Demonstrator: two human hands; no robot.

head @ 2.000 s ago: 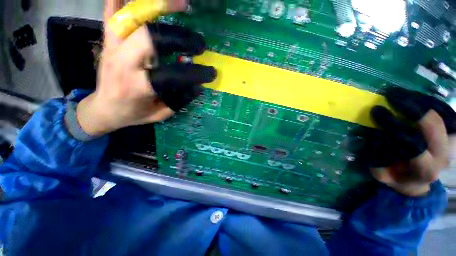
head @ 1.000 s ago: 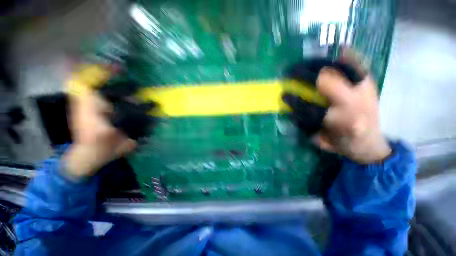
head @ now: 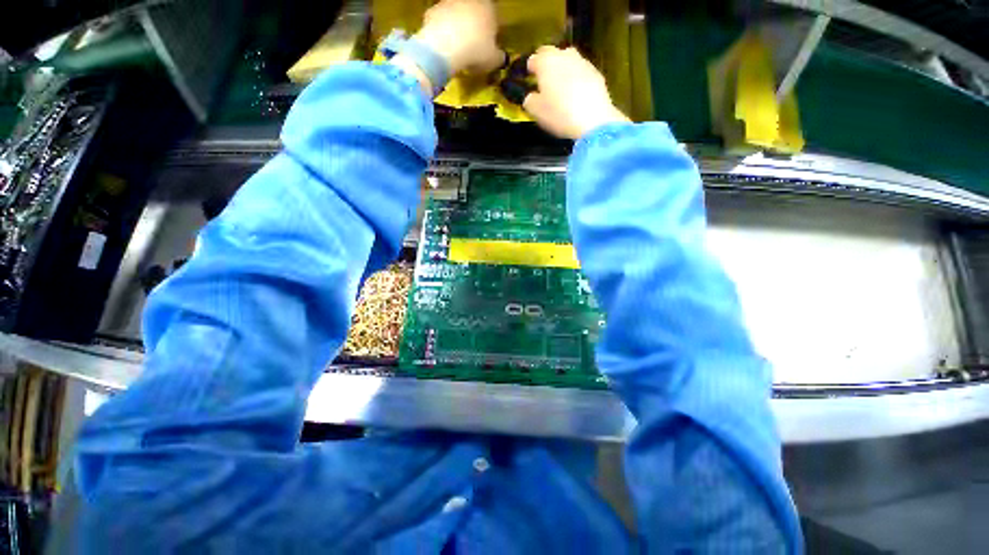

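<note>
A yellow strip (head: 515, 254) lies across the upper middle of the green circuit board (head: 493, 334). My left hand (head: 461, 38) and my right hand (head: 564, 92) are close together at the top, beyond the board, at the yellow sheets (head: 418, 16) on the shelf. Black finger cots show between the hands. The fingertips are partly hidden and dark, so I cannot tell whether either hand grips a sheet. My right sleeve covers the board's right side.
A small bin of tan-gold slivers (head: 380, 314) stands left of the board. A large black box (head: 81, 228) with metallic parts is at far left. More yellow sheets (head: 757, 103) lean on the shelf at upper right. A metal edge (head: 477, 407) runs along the bench front.
The yellow strip, earlier between both hands, now lies released on the board. Both hands have moved up and away to the shelf with yellow sheets. The yellow item at my left fingers no longer shows.
</note>
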